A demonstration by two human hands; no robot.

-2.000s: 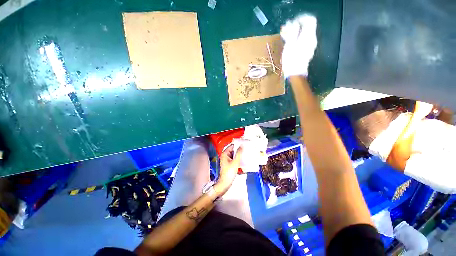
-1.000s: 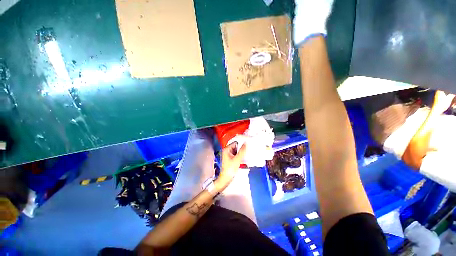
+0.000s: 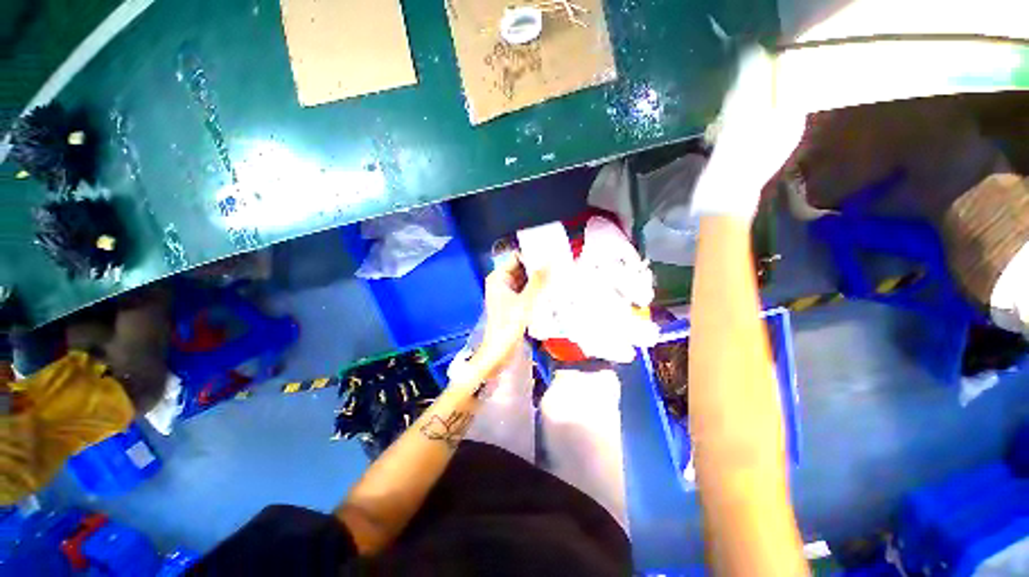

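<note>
My left hand [image 3: 508, 295], bare with a tattooed forearm and pale wristband, is closed around a white roll [image 3: 546, 255] above my lap. A crumpled white cloth [image 3: 604, 295] lies beside the roll, over a red stool [image 3: 566, 351]. My right hand [image 3: 750, 141] wears a white glove and is blurred at the bench's front edge on the right. Its fingers are too smeared to tell whether they hold anything.
Two cardboard pads [image 3: 352, 56] lie on the green bench [image 3: 440, 169]; one bears a small white ring [image 3: 520, 25] and thin sticks. Black bundles [image 3: 77, 233] sit at the bench's left. A lined blue bin [image 3: 420, 299], a green crate and a blue tray with brown bundles stand below.
The view has shifted, so the pads sit higher and black bundles show at left. My gloved right hand has come back from over the bench to its front edge. The roll in my left hand shows more clearly.
</note>
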